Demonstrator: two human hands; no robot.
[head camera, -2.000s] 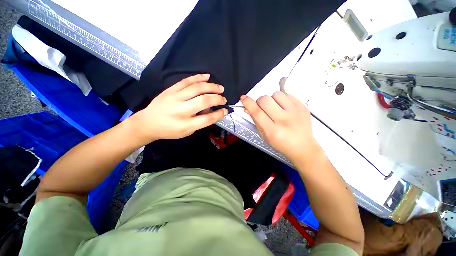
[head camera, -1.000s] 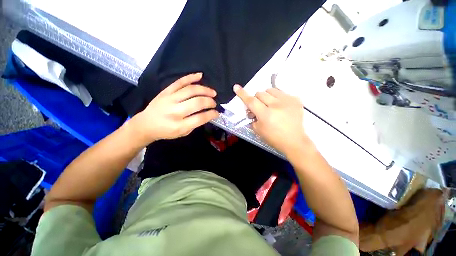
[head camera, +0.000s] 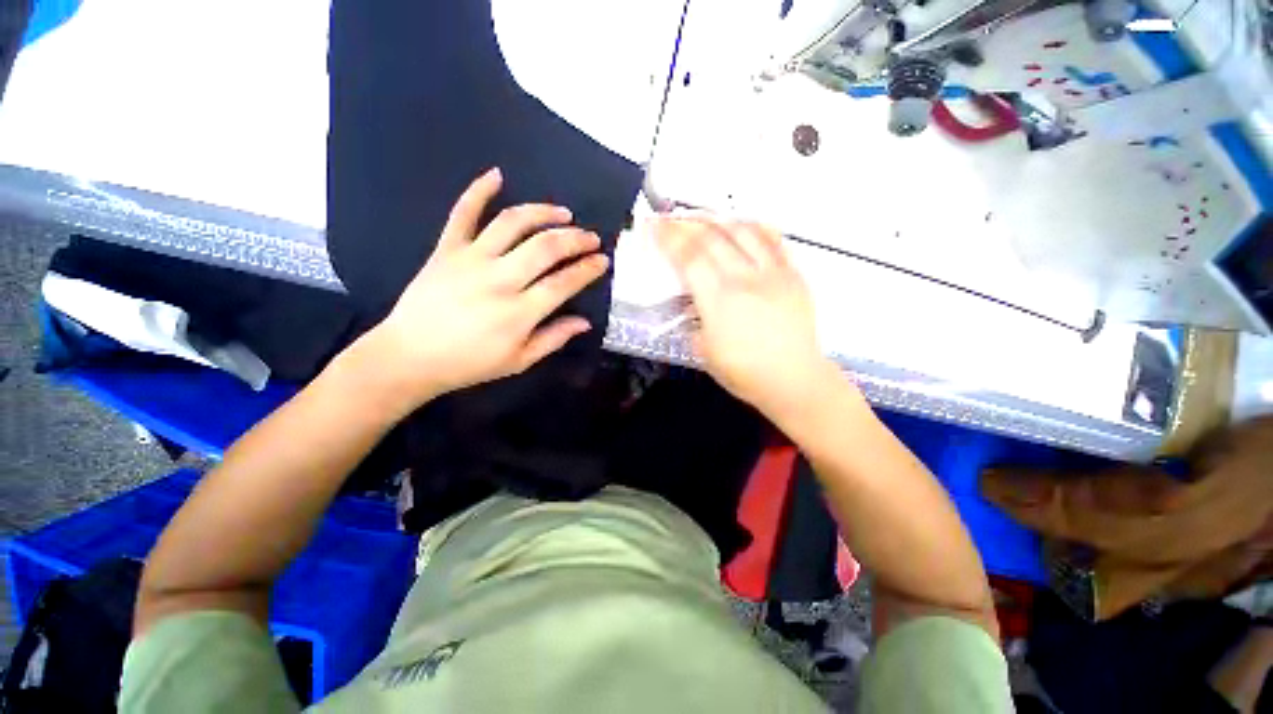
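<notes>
A black cut fabric piece (head camera: 419, 154) with a curved right edge lies on the white table, its lower part hanging over the front edge towards my lap. My left hand (head camera: 510, 286) lies flat on it with fingers spread. My right hand (head camera: 740, 286) rests palm down on the white surface just right of the cloth, fingers bent and close together, fingertips near the cloth's right corner. A thin pale or metallic shape shows beside its palm, too blurred to name. Whatever is under the fingers is hidden.
The sewing machine head (head camera: 963, 42), with a red loop (head camera: 977, 119) below it, stands upper right. The ruler-marked table edge (head camera: 182, 223) runs across. Blue crates (head camera: 154, 405) are lower left, a red stool (head camera: 765, 523) below, brown material (head camera: 1159, 516) lower right.
The view has turned, so the table edge lies flatter. The cloth now shows a curved right edge. My left hand lies flatter on it, and my right fingers have drawn closer together.
</notes>
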